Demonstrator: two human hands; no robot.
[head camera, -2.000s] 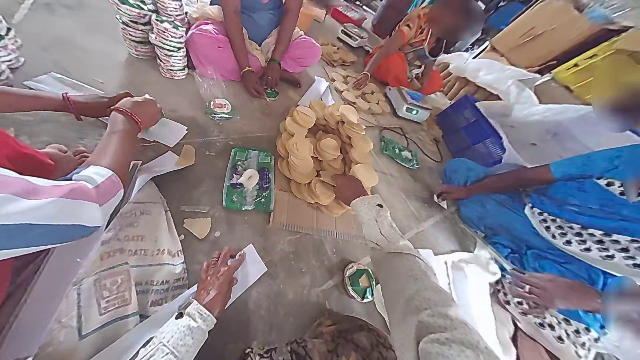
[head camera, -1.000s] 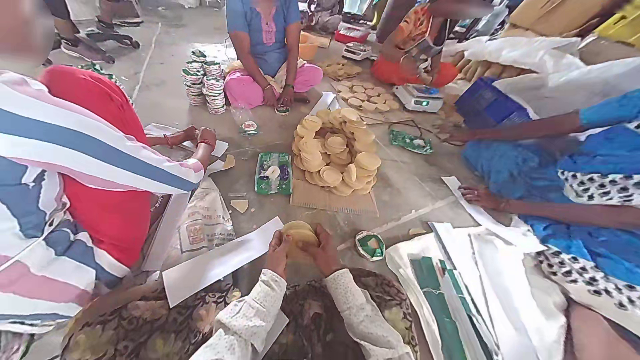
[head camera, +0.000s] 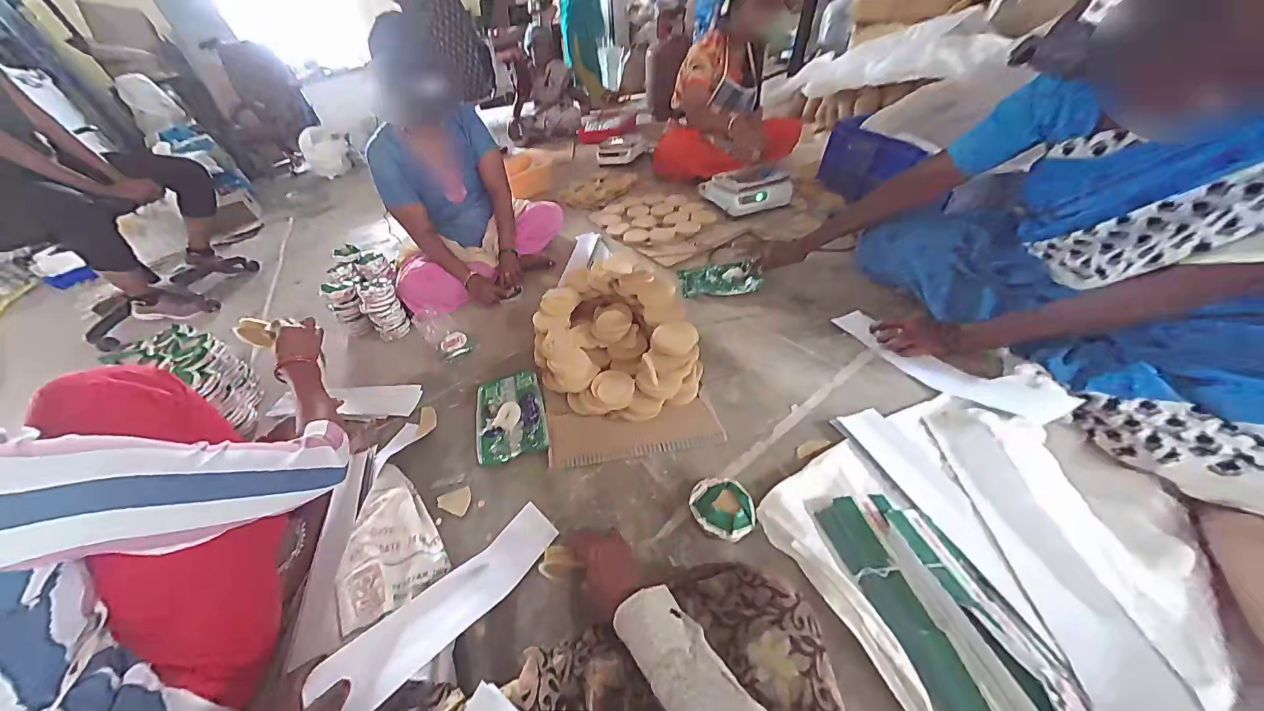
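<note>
My right hand (head camera: 606, 568), blurred, is low in the middle of the head view, shut on a few thin round tan discs (head camera: 560, 563) like small papads. At the bottom left edge, only fingers of what appears to be my left hand (head camera: 328, 695) show, gripping the lower end of a white paper strip (head camera: 434, 602) that slants up toward the discs. Ahead, a ring-shaped heap of the same discs (head camera: 612, 341) rests on a cardboard sheet (head camera: 637, 442). A green printed packet (head camera: 512, 417) lies left of the cardboard. A green-and-white wrapped round bundle (head camera: 722, 509) sits right of my right hand.
White paper strips and green wrappers (head camera: 879, 583) lie on a white sack at right. A printed sack (head camera: 390, 553) lies at left. People sit on both sides and ahead. Wrapped stacks (head camera: 370, 296), a digital scale (head camera: 747, 192) and a blue crate (head camera: 869, 158) stand farther back.
My hands, together around the discs one second ago, are now apart; the right holds discs and the left is near the bottom left edge. The view has tilted up.
</note>
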